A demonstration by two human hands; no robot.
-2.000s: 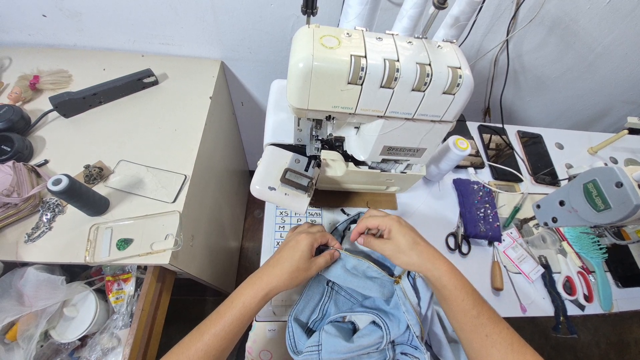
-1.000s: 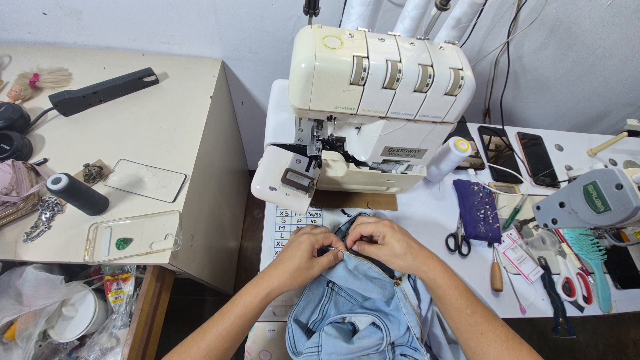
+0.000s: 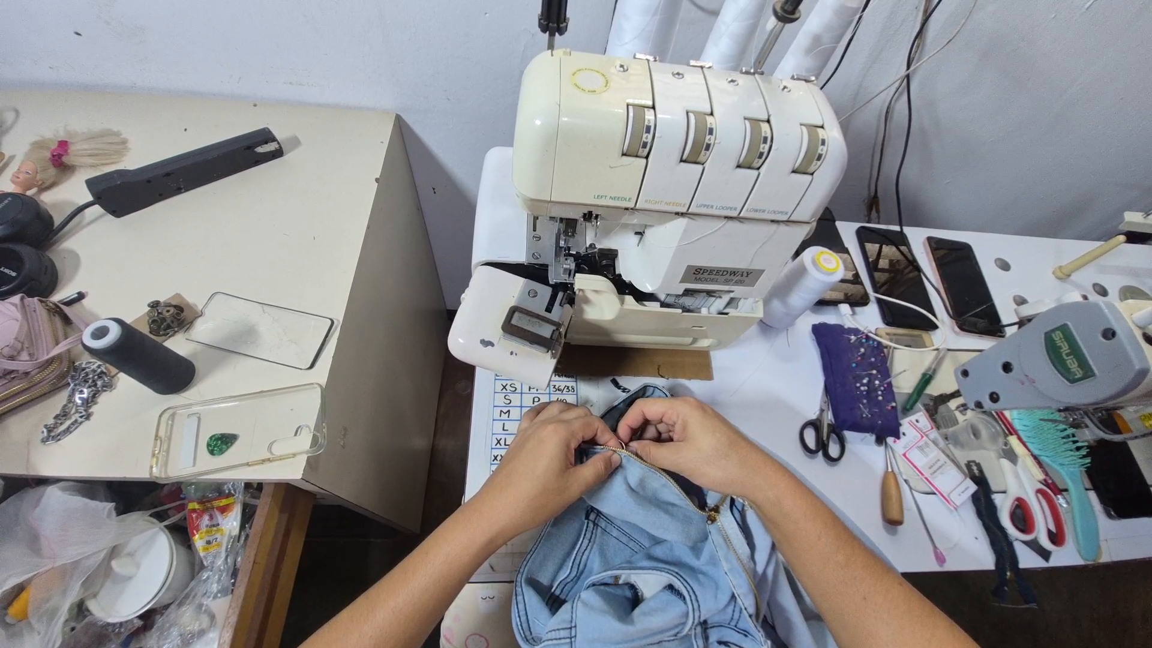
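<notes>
Light blue denim fabric (image 3: 621, 549) with dark stitching lies bunched below the overlock sewing machine (image 3: 675, 180). A brass-toned zipper (image 3: 733, 558) on dark tape runs along its upper edge and down the right side. My left hand (image 3: 558, 450) pinches the zipper edge between thumb and fingers. Close against it, my right hand (image 3: 697, 445) pinches the same edge from the right; what lies exactly between the fingertips is too small to tell. Part of the zipper is hidden under the right hand.
At right lie a purple pincushion (image 3: 855, 382), small black scissors (image 3: 822, 436), a wooden-handled awl (image 3: 891, 495), red-and-white scissors (image 3: 1030, 508) and a turquoise brush (image 3: 1062, 468). A white thread cone (image 3: 804, 286) stands beside the machine. The left cabinet (image 3: 378, 387) holds a dark thread cone (image 3: 138, 355) and a phone case (image 3: 238, 432).
My right hand has come down and in beside the left hand since the earliest frame. Both hands are still at the zipper edge.
</notes>
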